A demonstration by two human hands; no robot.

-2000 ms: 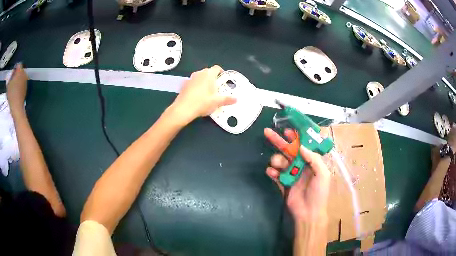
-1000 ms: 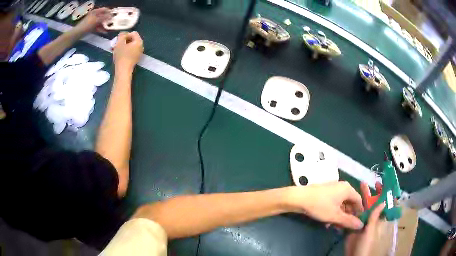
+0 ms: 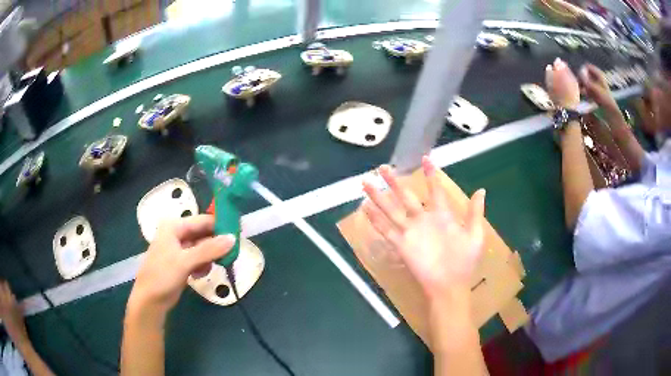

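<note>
My left hand (image 3: 173,257) is shut around the handle of the green glue gun (image 3: 229,209), held above the line. A long whitish glue stick (image 3: 331,253) runs from the gun's back down to the right. An off-white housing plate (image 3: 246,272) lies below the gun on the bench edge, partly hidden by my left hand and the handle. Another plate (image 3: 165,202) lies just beyond my left hand on the conveyor. My right hand (image 3: 434,239) is open and empty, fingers spread over the cardboard rest (image 3: 493,264). Whether it touches the cardboard I cannot tell.
More plates (image 3: 359,123) lie on the conveyor. Part-built units (image 3: 251,84) line its far side. A grey post (image 3: 440,81) rises behind my right hand. The black gun cord (image 3: 257,334) trails toward me. A neighbour's arms (image 3: 577,169) are at the right; another hand shows at the left edge.
The gun was in my right hand and is now in my left. My right hand has opened over the cardboard. The camera view has turned right.
</note>
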